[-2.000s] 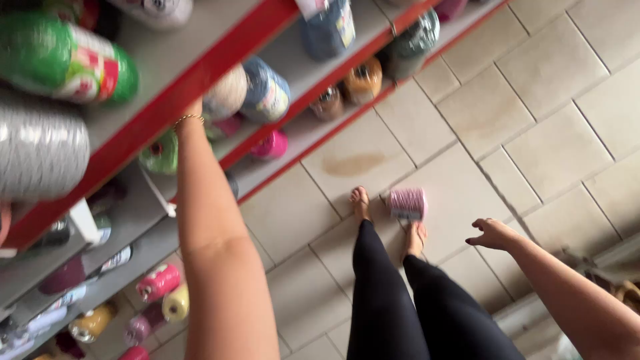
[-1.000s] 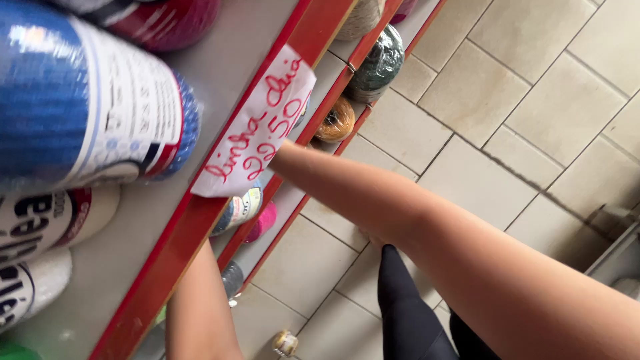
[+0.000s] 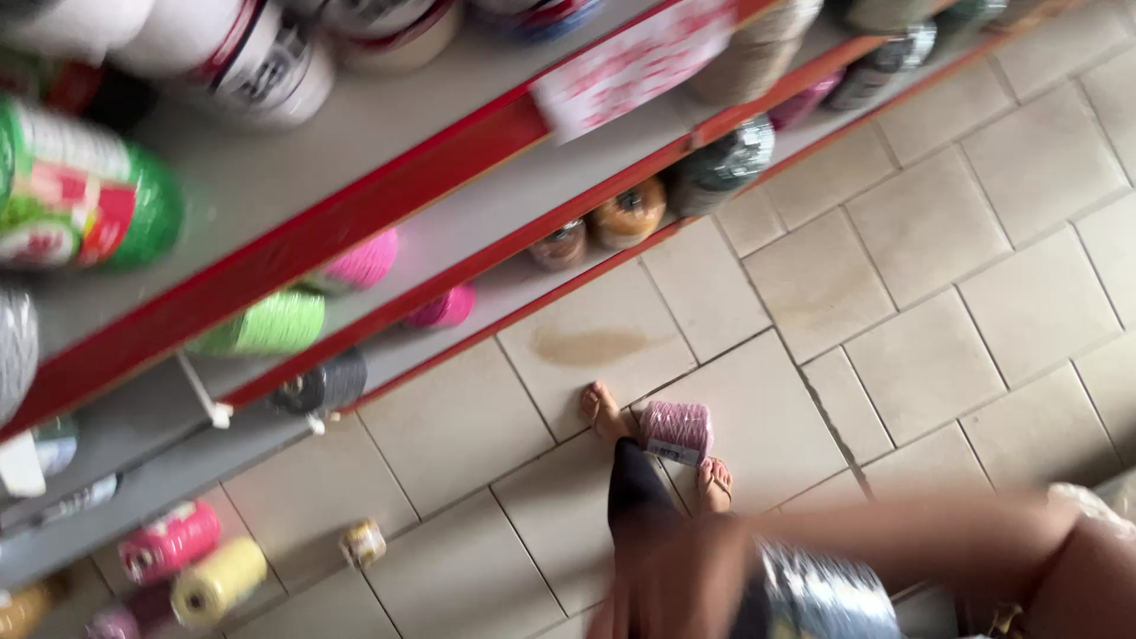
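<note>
My right hand (image 3: 674, 577), badly blurred, is low in the view, its forearm coming in from the right. Beside and partly behind it is a shiny wrapped cylinder, probably a yarn cone (image 3: 830, 590); blur hides whether the fingers grip it. My left hand cannot be made out. A pink yarn cone (image 3: 679, 430) in clear wrap rests on the tiled floor between my feet. On the shelves at the left are a green wrapped yarn cone (image 3: 89, 191), a lime green cone (image 3: 266, 321) and several white ones (image 3: 266, 71).
Red-edged shelves (image 3: 302, 266) run diagonally across the left, with a handwritten paper sign (image 3: 635, 67) on one edge. Pink (image 3: 173, 541) and pale yellow cones (image 3: 217, 581) and a small spool (image 3: 362, 543) are at the lower left. A stain (image 3: 590, 346) marks the floor near my foot.
My right arm, reaching to the shelves behind the sign a second ago, has drawn back from them. My left arm has left the shelf area. The view has shifted greatly.
</note>
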